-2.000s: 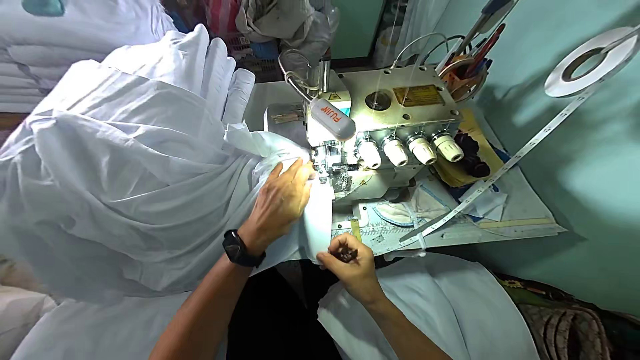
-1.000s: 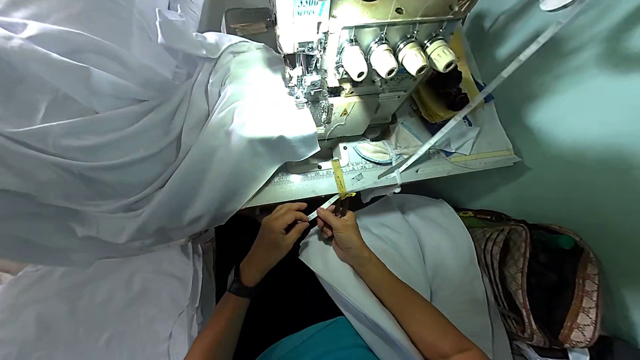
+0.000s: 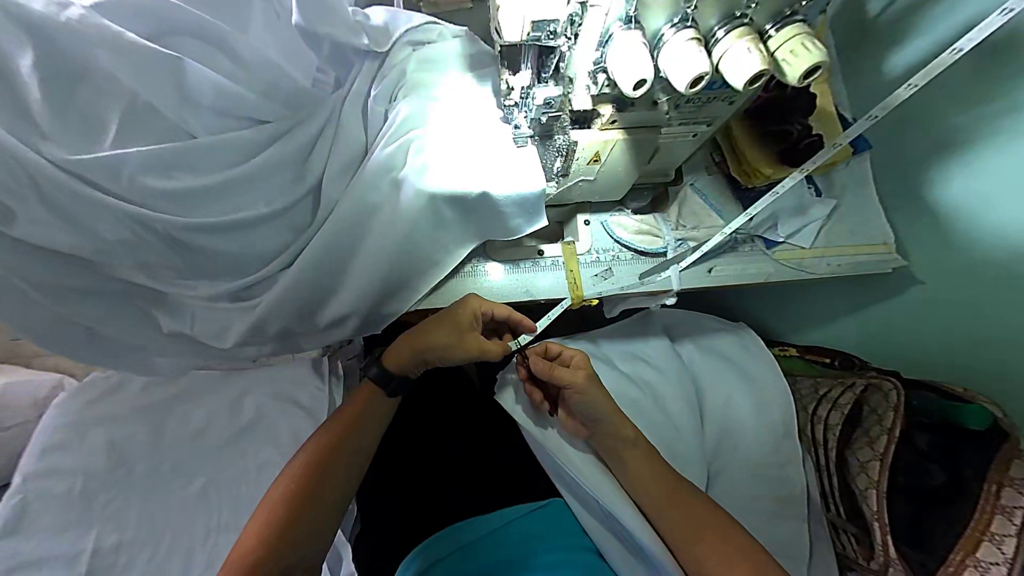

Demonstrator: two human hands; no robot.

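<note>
My left hand (image 3: 464, 334), with a dark watch on its wrist, pinches the end of a white label tape (image 3: 550, 317) printed with small marks. Close to its right, my right hand (image 3: 564, 384) holds small dark thread snips (image 3: 524, 356), whose tip lies at the tape's end. The tape runs from the table edge, past a yellow tape strip (image 3: 572, 272), and up to the right. White fabric (image 3: 432, 184) hangs from the overlock sewing machine (image 3: 616, 152) at the left, its corner near the presser foot area. More white fabric (image 3: 680, 384) lies across the lap.
Thread tension dials (image 3: 684, 60) line the machine's front. The table edge (image 3: 744, 268) bears a ruler strip and fabric scraps. A yellow pouch or cloth (image 3: 768, 136) lies behind the tape. A patterned bag (image 3: 856, 448) sits at the right, beside a green wall. White cloth (image 3: 160, 472) covers the lower left.
My left hand has left the fabric by the machine and moved down to the tape's end beside my right hand. The view has shifted down and nearer the table edge.
</note>
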